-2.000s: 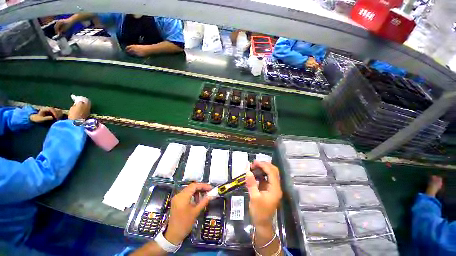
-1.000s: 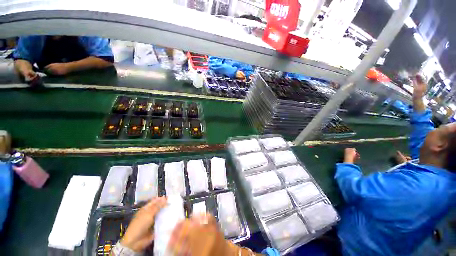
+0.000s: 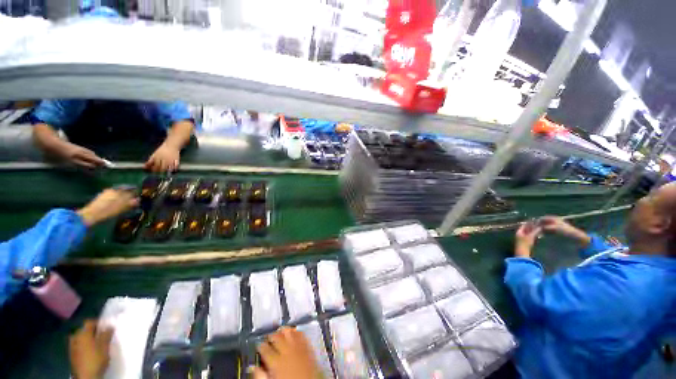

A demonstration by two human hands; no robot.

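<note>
My left hand (image 3: 90, 351) is at the lower left, its fingers at the left edge of the stack of empty white sleeves (image 3: 130, 326); whether it grips one is unclear. My right hand (image 3: 289, 357) is low over the near row of the blister tray (image 3: 201, 345), cut off by the bottom edge; what lies under its fingers is hidden. The tray's far row holds sleeved phones (image 3: 224, 307). Dark bare phones (image 3: 176, 368) show in the near row at left, and sleeved phones at right.
A filled tray of sleeved phones (image 3: 404, 292) lies to the right. A tray of bare phones (image 3: 194, 210) is on the green belt, with stacked trays (image 3: 393, 178) beyond. A pink bottle (image 3: 56, 294) stands at left. Workers' hands (image 3: 111, 205) reach in; another person (image 3: 593, 289) is at right.
My hands, earlier together on a white sleeve over the tray, have separated: left to the sleeve stack, right down at the near row. A worker's hand now reaches the belt tray.
</note>
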